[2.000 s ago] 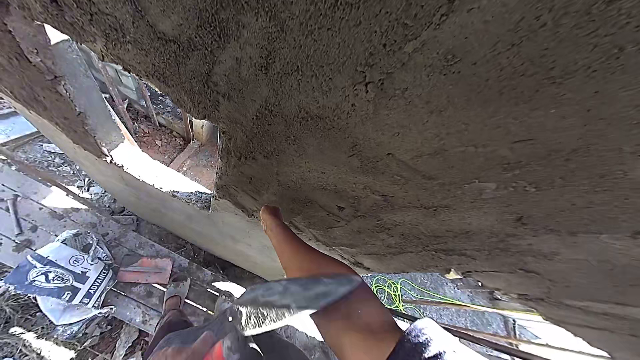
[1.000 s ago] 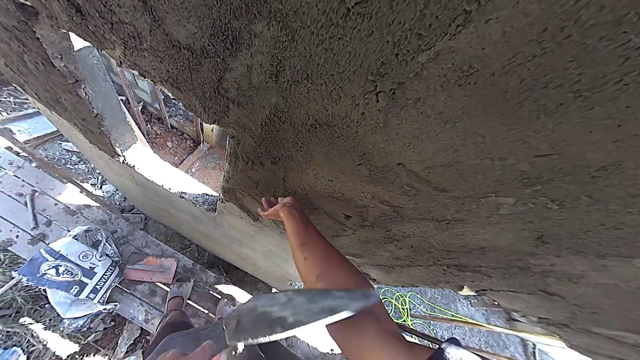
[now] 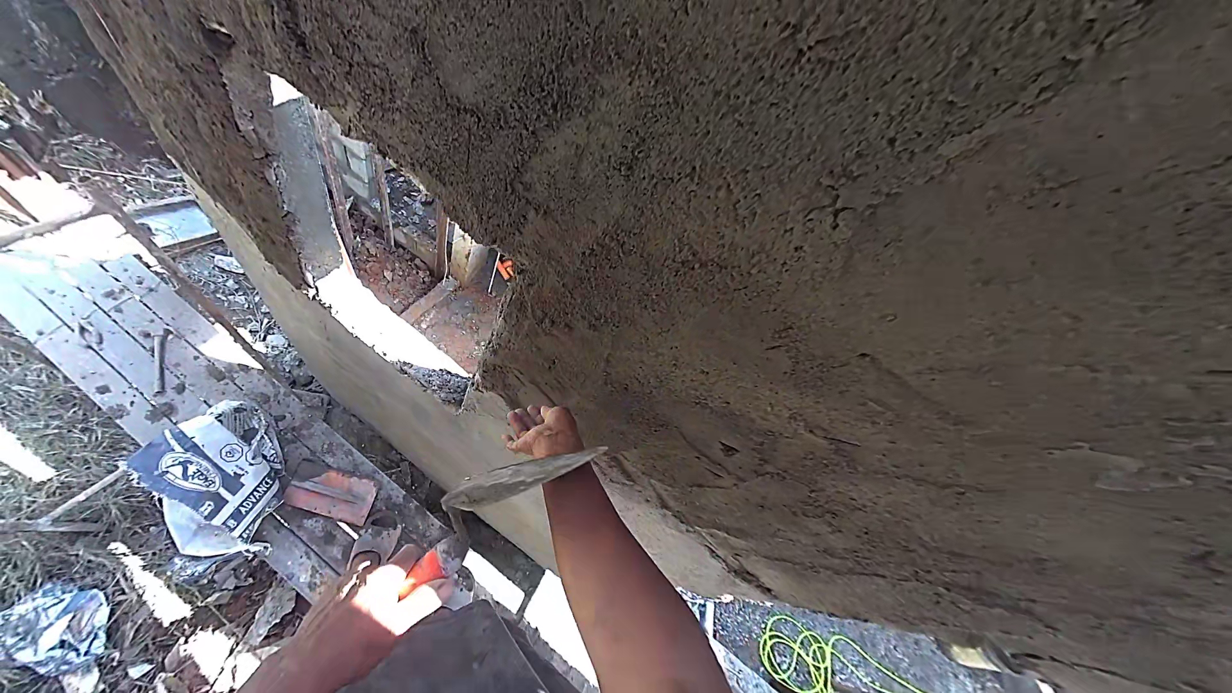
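Observation:
My left hand [image 3: 385, 597], low in the view, grips the orange handle of a pointed masonry trowel [image 3: 520, 479]. The blade lies across the line of sight to my right wrist; whether they touch is unclear. My right hand [image 3: 546, 430] is beside the lower edge of the rough mortar coat on the wall [image 3: 866, 289], just below the corner of a wall opening. Its fingers are loosely curled and apart, and nothing shows in them. Contact with the wall cannot be told.
Wooden planks [image 3: 279, 553] run along the wall's foot at left. On them lie a printed sack [image 3: 217, 476], a reddish flat piece [image 3: 332, 494] and a hammer-like tool [image 3: 160, 361]. A yellow-green cord [image 3: 804, 654] is coiled at the bottom right. The window-like opening [image 3: 423, 279] has a ragged edge.
The trowel has risen toward my right wrist, its blade now smaller in view. My right hand has drawn down slightly from the mortar edge. An orange thing now shows through the opening.

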